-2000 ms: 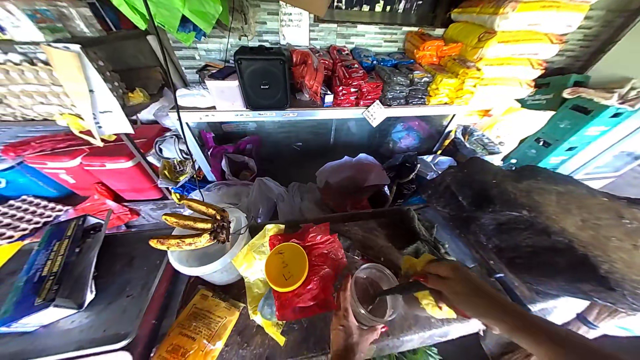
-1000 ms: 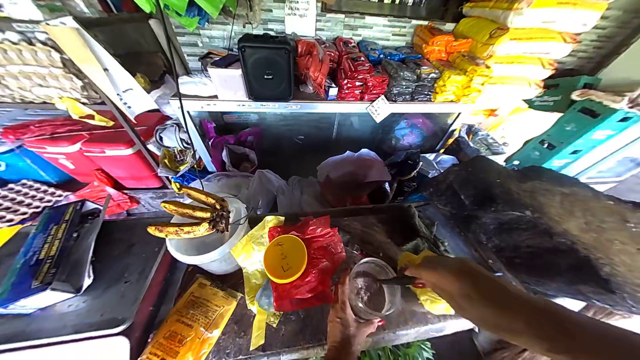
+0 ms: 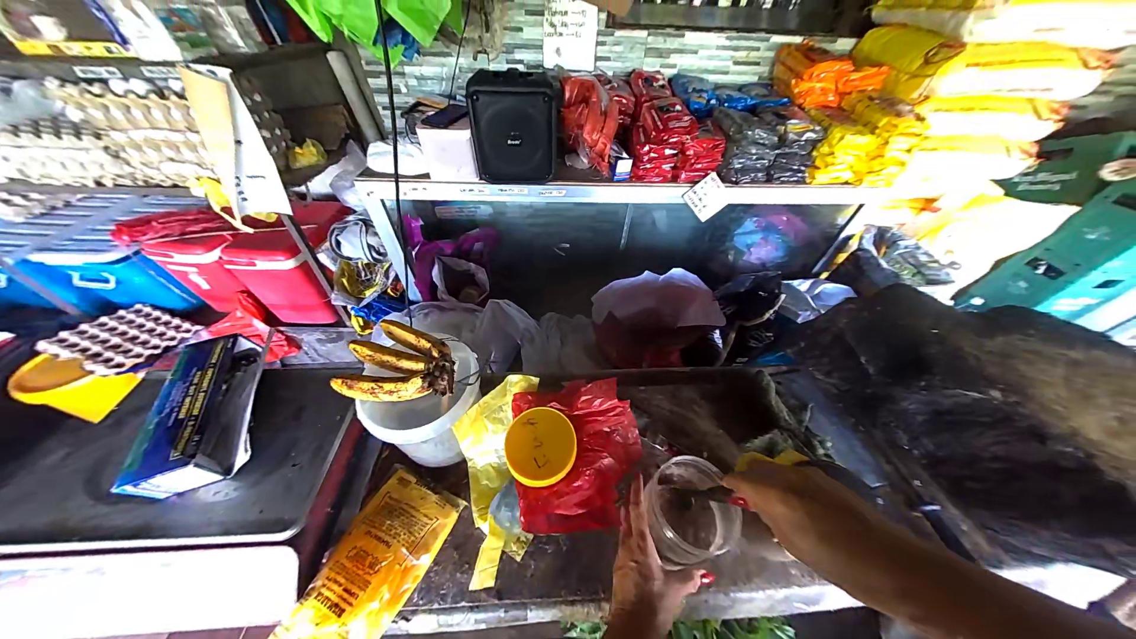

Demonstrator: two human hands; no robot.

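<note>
A clear plastic jar (image 3: 664, 524) stands on the dark worktop near its front edge, with some greyish contents low inside. My left hand (image 3: 650, 568) is curved around the jar's left and near side. Above its right rim, my right hand (image 3: 770, 497) grips a dark utensil (image 3: 706, 494) that reaches into the jar; its tip is hard to make out. To the left, a yellow round lid (image 3: 540, 446) with writing lies on a red plastic bag (image 3: 608, 435), beside a yellow plastic bag (image 3: 484, 426).
Overripe bananas (image 3: 390, 359) rest on the rim of a white bucket (image 3: 430, 435). An orange-yellow printed packet (image 3: 382, 559) lies at front left. A blue box (image 3: 182, 417) sits on the black surface further left. Dark sheeting (image 3: 1003, 426) covers the right side. A black speaker (image 3: 512, 126) stands on the shelf behind.
My right hand stays at the jar with the utensil inside, while my left hand keeps to the jar's left side. The view has shifted slightly.
</note>
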